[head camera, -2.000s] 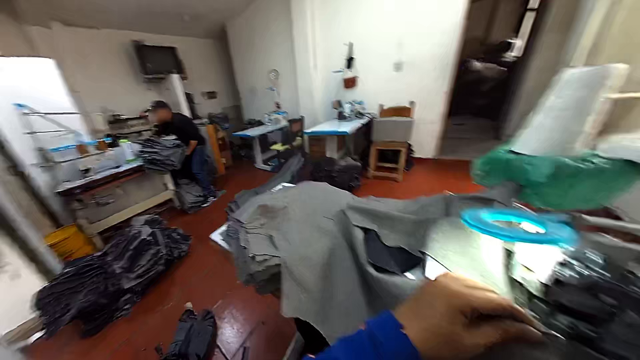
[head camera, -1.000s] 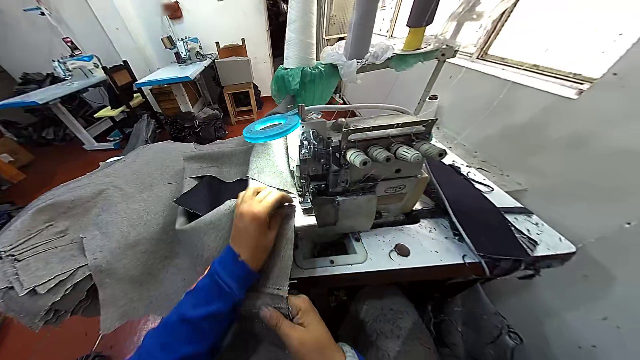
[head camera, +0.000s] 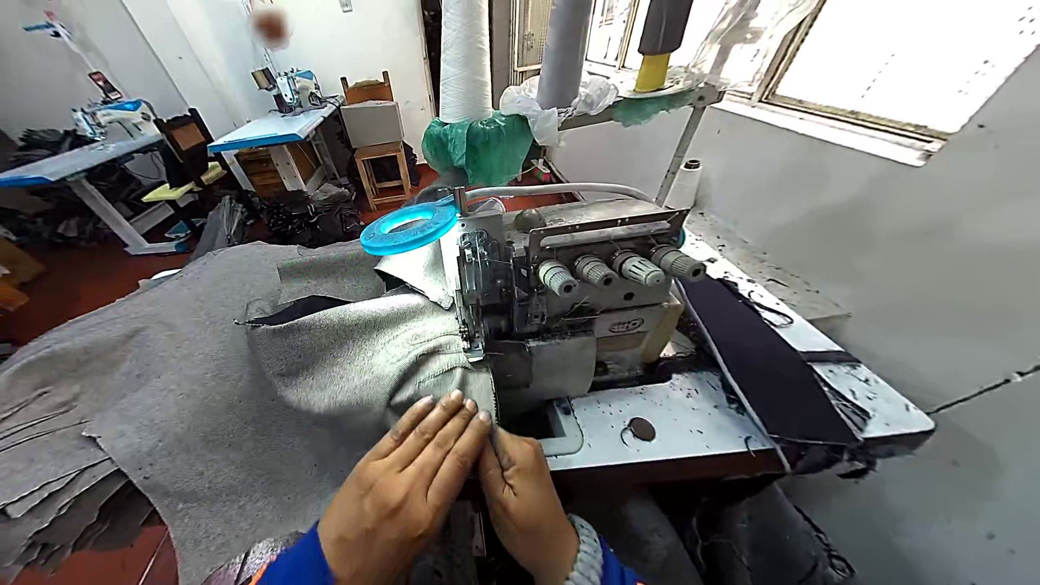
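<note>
A grey fabric piece (head camera: 357, 349) runs under the presser foot of an overlock sewing machine (head camera: 601, 301). My left hand (head camera: 410, 479) lies on this fabric just in front of the foot, its fingers extended and close together. Beside it, my right hand (head camera: 524, 491) pinches the fabric's right edge between thumb and fingers. A blue ring-shaped lamp (head camera: 410, 227) glows above the fabric, left of the needle area. Part of a dark opening or layer shows in a fold of the fabric.
More grey fabric pieces (head camera: 49, 463) lie stacked at the left. A dark fabric strip (head camera: 768, 366) rests on the white machine table (head camera: 682, 422), near a small round brown object (head camera: 642, 429). Thread cones (head camera: 465, 65) stand behind. Other sewing tables (head camera: 276, 130) are farther back.
The view has swung right to the machine since the oldest frame. Since one second ago, my left hand has moved back toward me, beside my right hand, which has come up to the fabric edge.
</note>
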